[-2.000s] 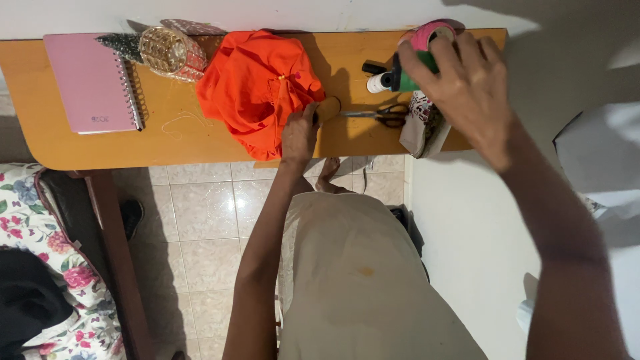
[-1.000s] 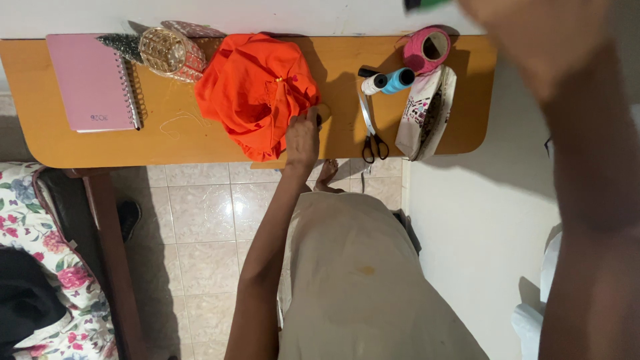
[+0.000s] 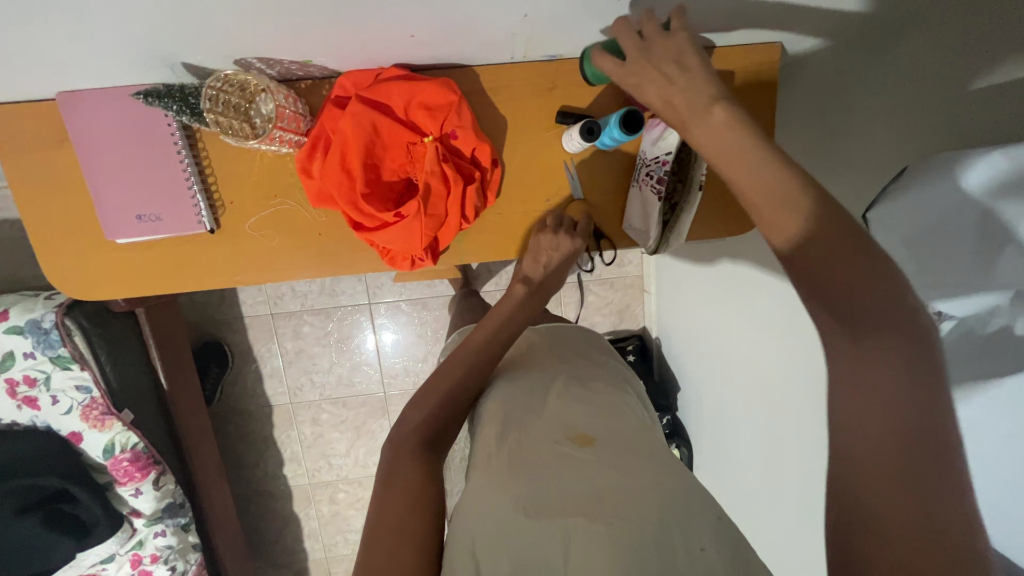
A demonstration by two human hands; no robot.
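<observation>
My right hand (image 3: 668,68) grips a green thread spool (image 3: 600,62) above the back right of the table. My left hand (image 3: 554,248) is over the front edge beside the scissors (image 3: 588,216), fingers curled around a small yellowish-brown round item (image 3: 578,210), partly hidden. Orange-red gathered fabric (image 3: 400,160) lies left of that hand. A white thread spool (image 3: 580,136) and a blue thread spool (image 3: 619,128) lie behind the scissors, near a small black item (image 3: 572,117). The open pouch (image 3: 660,188) rests below my right hand, which mostly hides the pink spool.
On the wooden table (image 3: 272,256), a pink spiral notebook (image 3: 132,164), a small artificial tree (image 3: 172,104) and a beaded glass holder (image 3: 254,110) stand or lie to the left. A loose thread lies before the holder. A wall runs behind the table.
My right hand has come back down over the table's back right with the green spool. My left hand has moved right, from the orange-red fabric to the scissors, with the yellowish-brown item.
</observation>
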